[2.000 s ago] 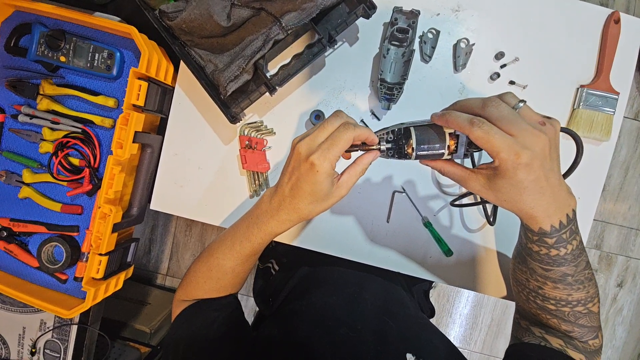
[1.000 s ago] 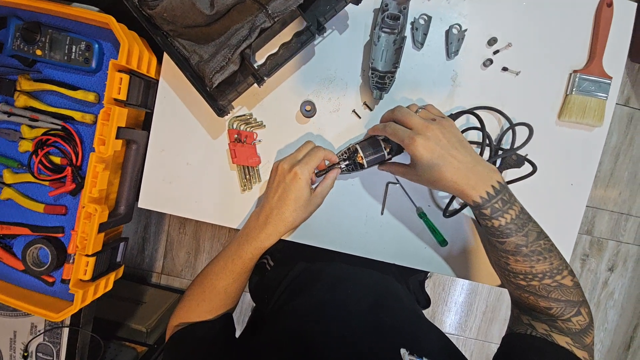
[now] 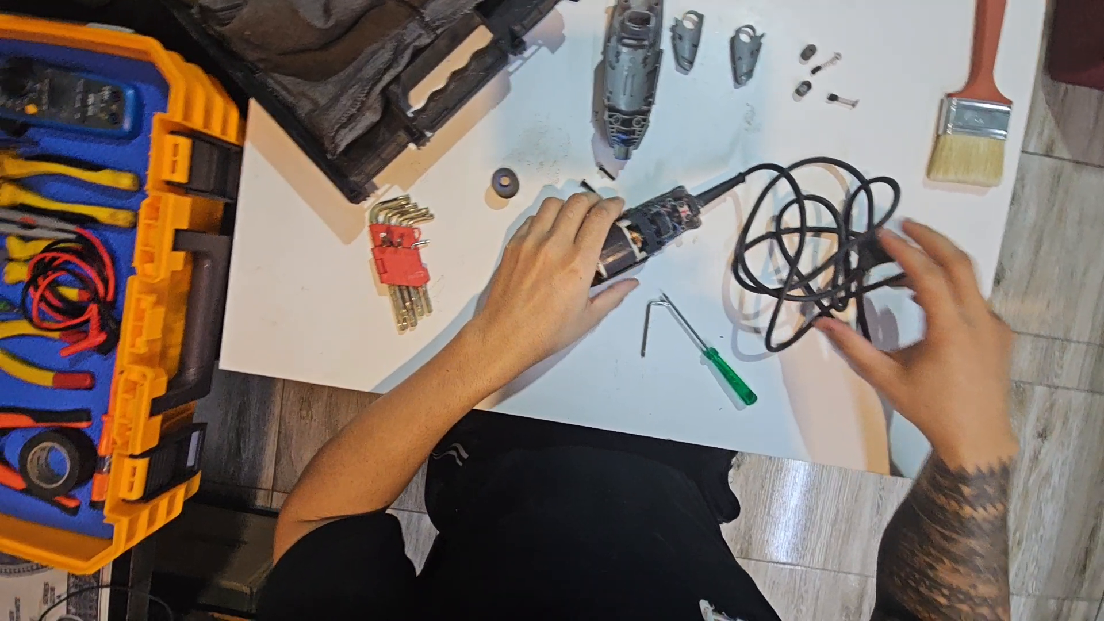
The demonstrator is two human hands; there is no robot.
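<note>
My left hand (image 3: 552, 263) lies over the front of an opened rotary tool's motor assembly (image 3: 660, 220) on the white table, its fingers around the motor body. The tool's black power cord (image 3: 802, 233) runs right into a loose tangle. At the right side of that tangle is my right hand (image 3: 936, 336), fingers spread, with fingertips at or near the cord; whether they touch it I cannot tell. A green-handled screwdriver (image 3: 729, 375) and a hex key (image 3: 647, 328) lie below the motor. The grey housing half (image 3: 632, 78) sits above it.
A red holder of hex keys (image 3: 399, 254) and a dark ring (image 3: 504, 182) lie left. Grey cover pieces (image 3: 686, 41), small screws (image 3: 843, 101) and a paintbrush (image 3: 969, 129) are toward the back and right. A black case (image 3: 345, 164) and an orange toolbox (image 3: 138, 345) stand left.
My right hand has left the motor assembly and moved right to the cord. My left hand has shifted from the assembly's tip onto its body.
</note>
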